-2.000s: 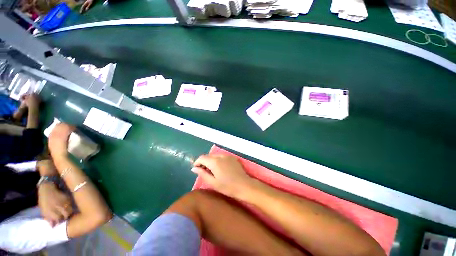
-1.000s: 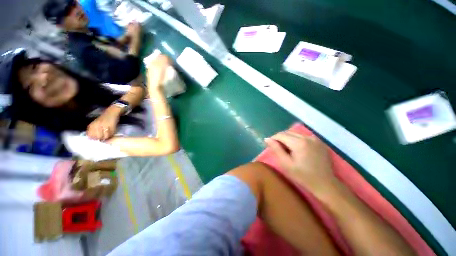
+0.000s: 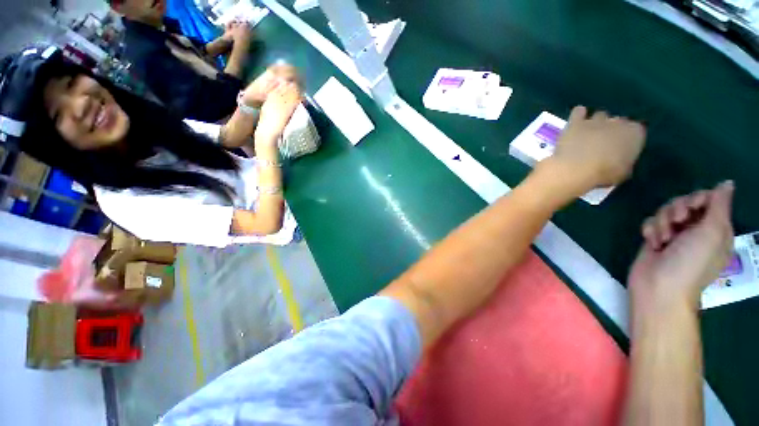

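Note:
A white retail box with a purple rectangle [image 3: 533, 140] lies on the green conveyor belt. My left hand [image 3: 597, 150] is over its right part with curled fingers and hides it; whether it grips the box cannot be told. My right hand [image 3: 687, 233] is raised over the belt's near side, palm turned inward, fingers loosely bent and apart, holding nothing. Another purple-marked box [image 3: 741, 270] shows partly behind it at the right edge. A third box [image 3: 460, 93], farther left on the belt, has its end flap out.
A pale conveyor edge rail [image 3: 453, 156] runs between the belt and the green worktop. A pink-red foam mat [image 3: 516, 349] is under my arms. A grey metal upright [image 3: 354, 42] stands at the rail. Two people sit at left, one with hands on a white bundle [image 3: 301, 137]. Brown cartons and a red crate [image 3: 108, 337] are on the floor.
My arms have left their crossed rest on the mat. My left hand has reached out over a box on the belt and my right hand has come into view at right. The neighbour's hands have come together.

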